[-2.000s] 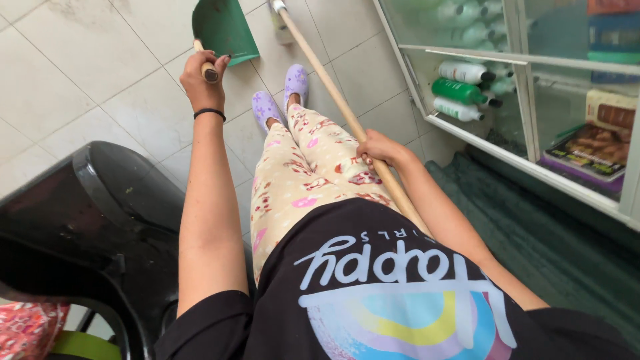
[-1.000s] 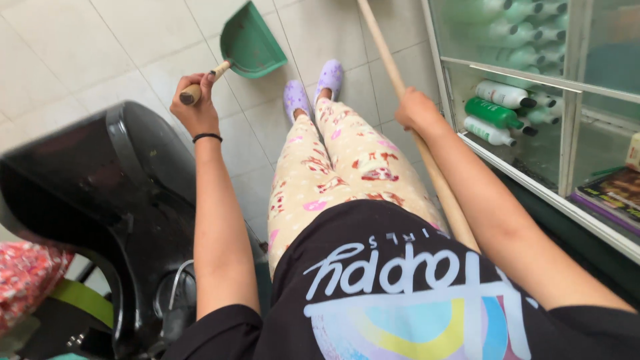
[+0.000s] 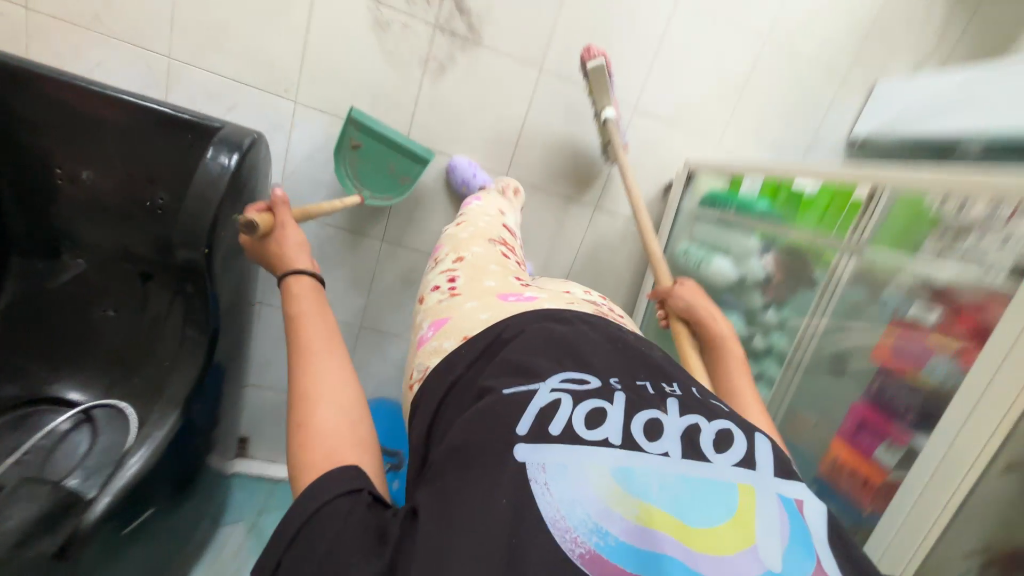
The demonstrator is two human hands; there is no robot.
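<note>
My left hand (image 3: 276, 236) is closed around the wooden handle of a green plastic dustpan (image 3: 382, 158), whose pan is over the floor ahead and holds a few dark specks. On the other side my right hand (image 3: 690, 308) grips the long wooden handle of a broom (image 3: 644, 216). The broom's head, with reddish bristles at its tip, lies farther out over the tiles, right of the dustpan. One purple clog (image 3: 466, 176) shows between the two tools; the other foot is mostly hidden.
A black glossy basin chair (image 3: 120, 200) stands close on the left. Along the right is a glass-fronted cabinet (image 3: 816, 320) with bottles and boxes inside. Dark smudges mark the tiled floor (image 3: 480, 96) ahead. A blue object (image 3: 390, 440) is beside my left arm.
The view has swung along the cabinet. The broom's head has come into view, and my feet have shifted from side by side to a stepping stance. Both hands keep their holds.
</note>
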